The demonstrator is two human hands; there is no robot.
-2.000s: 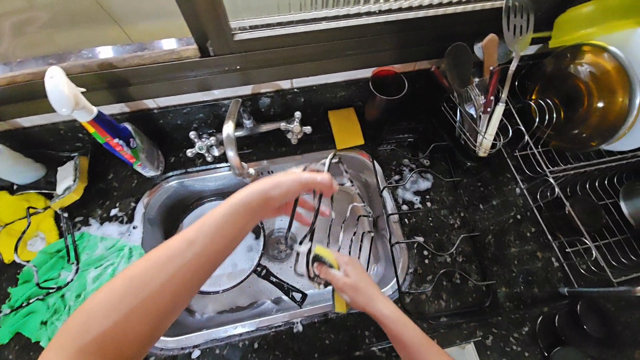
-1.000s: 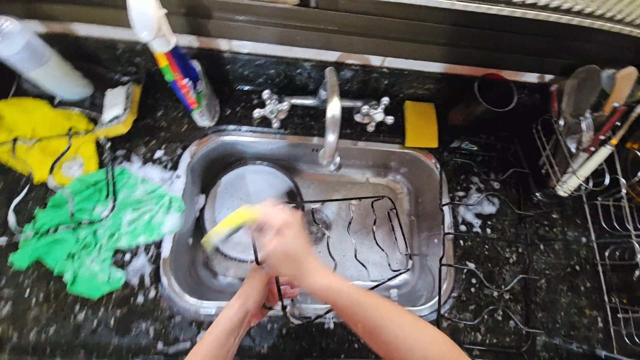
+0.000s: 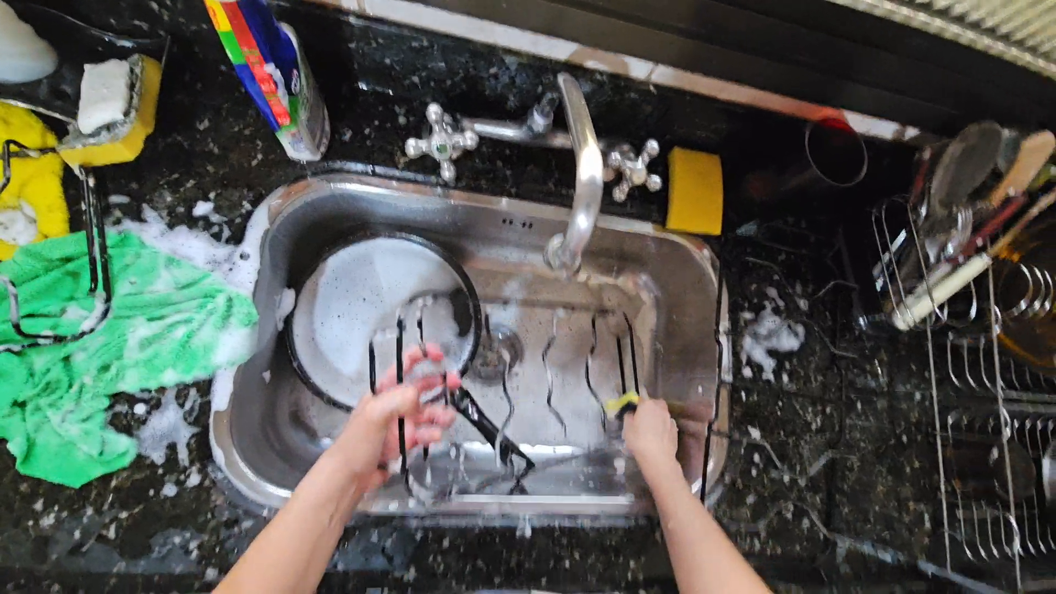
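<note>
Over the steel sink point(image 3: 289, 210), my left hand point(image 3: 408, 412) grips the left end of a black wire stove grate point(image 3: 591, 355) with wavy bars. My right hand point(image 3: 652, 425) is at the grate's right part, with a yellow sponge point(image 3: 624, 402) pressed to its bars; only a bit of the sponge shows. Beneath the grate's left end, a round black-rimmed pan point(image 3: 371, 305) with whitish sudsy liquid lies in the basin, its black handle point(image 3: 495, 429) pointing down and right. The faucet point(image 3: 584, 165) reaches over the basin.
Left of the sink lie a soapy green cloth point(image 3: 124, 322), a yellow cloth point(image 3: 41, 181), a black wire grate point(image 3: 95, 247) and a sponge with white soap point(image 3: 124, 111). A spray bottle point(image 3: 272, 74) and a yellow sponge point(image 3: 695, 191) stand behind. At right are another grate point(image 3: 813, 330) and a dish rack point(image 3: 936, 429).
My hands were close together at the sink's lower left one second ago; now they are apart, the right one at the grate's right part. The view has shifted and come closer.
</note>
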